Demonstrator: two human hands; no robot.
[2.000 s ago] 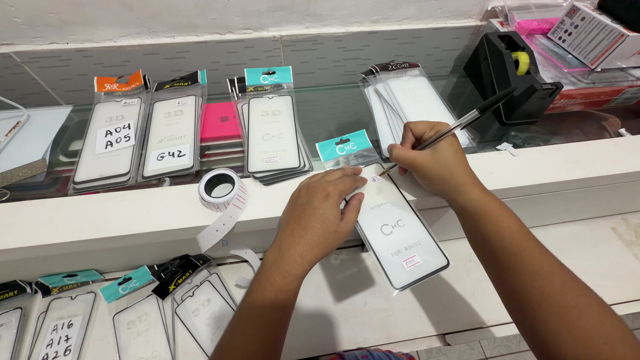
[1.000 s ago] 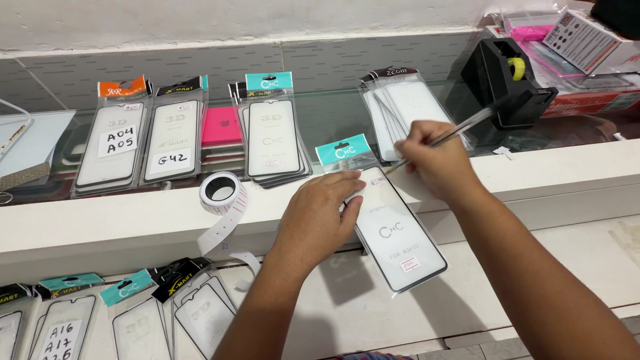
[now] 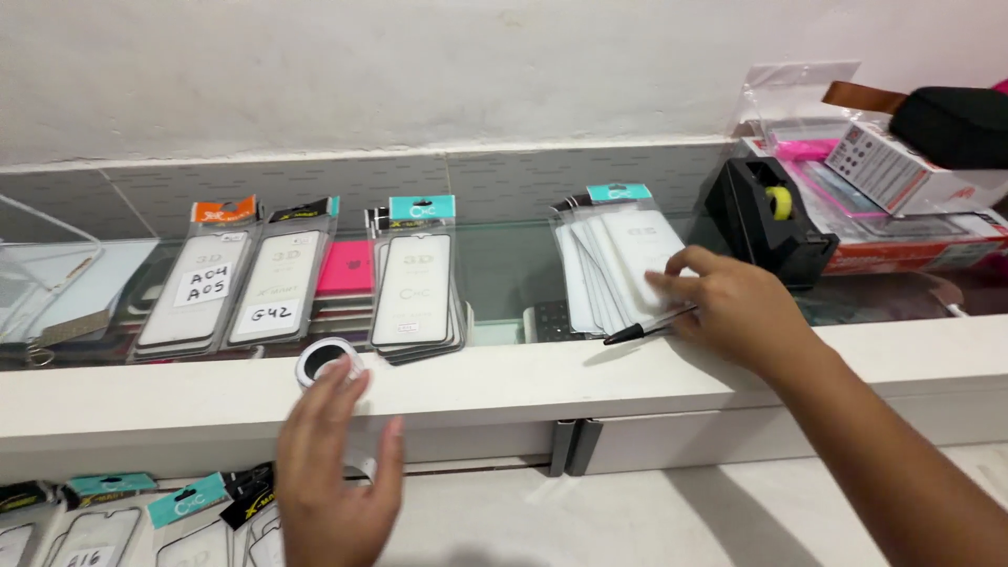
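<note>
My right hand is at the right-hand pile of packaged screen protectors, its fingertips at the edge of the top pack. A black-capped pen lies along the underside of that hand, cap pointing left. My left hand is raised with fingers apart, holding nothing, in front of the roll of white labels, which it partly hides. Behind the roll, another stack of screen protectors with a teal header rests on the glass. Further left are packs bearing handwritten labels.
A black tape dispenser with yellow tape stands right of the pile, beside boxes and a black pouch. More packs lie on the lower surface at bottom left. A raised white ledge runs across the front.
The CMC pack that was under both hands now appears on the right-hand pile. My left hand has let go and moved left; my right hand has stopped writing and is at the pile.
</note>
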